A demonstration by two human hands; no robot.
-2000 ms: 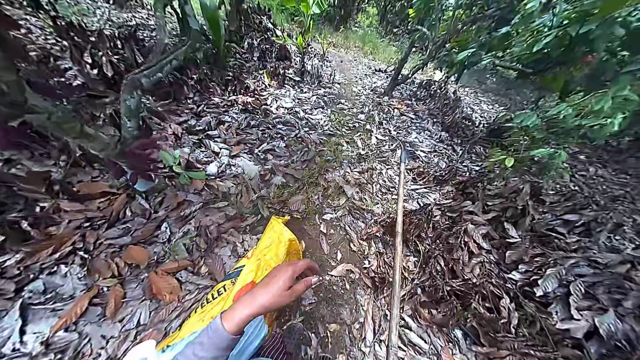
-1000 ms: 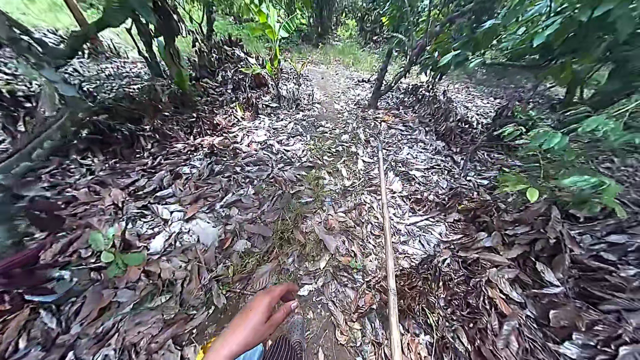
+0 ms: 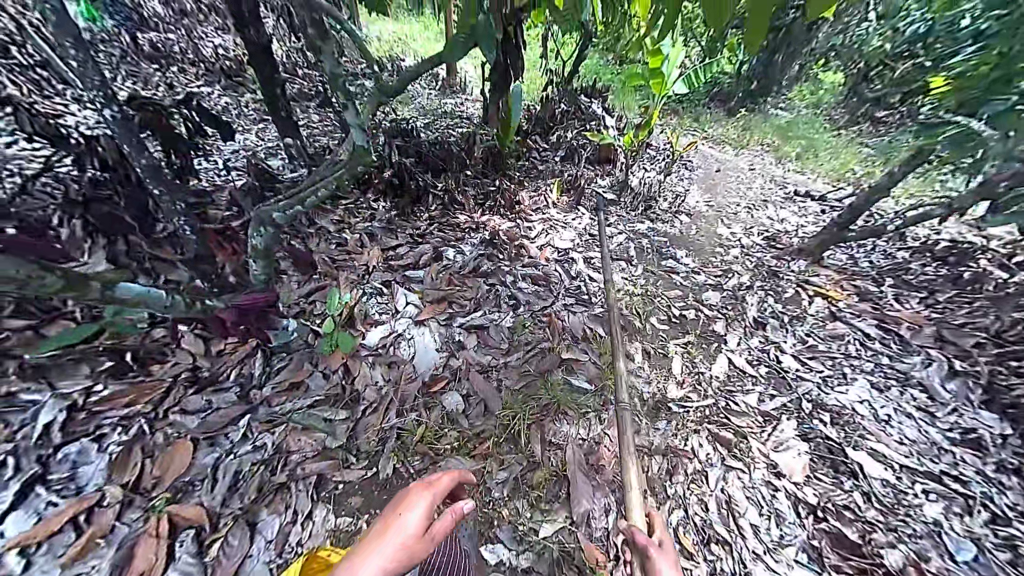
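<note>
My right hand (image 3: pixel 652 544), low in the frame and right of centre, is closed around a long wooden pole (image 3: pixel 616 344). The pole reaches forward over the leaf litter, and a small dark metal head (image 3: pixel 602 198) shows at its far end. My left hand (image 3: pixel 420 516) is to the left of the pole, its fingers loosely curled with nothing seen between them. Part of a yellow printed sack (image 3: pixel 314 562) shows beside my left wrist at the bottom edge; the rest is out of view. Striped cloth (image 3: pixel 448 558) lies just below my left hand.
Dry leaves (image 3: pixel 448 320) cover the ground. A bent, mossy trunk (image 3: pixel 268 232) and low branches stand at the left, with a small green seedling (image 3: pixel 336 324) near them. A slanting trunk (image 3: pixel 848 216) rises at the right. A dirt path (image 3: pixel 712 192) runs toward green grass.
The view has swung left. My right hand has come into view on the pole, whose far end now points nearer the young green plant. Much less of the yellow sack shows than two seconds ago.
</note>
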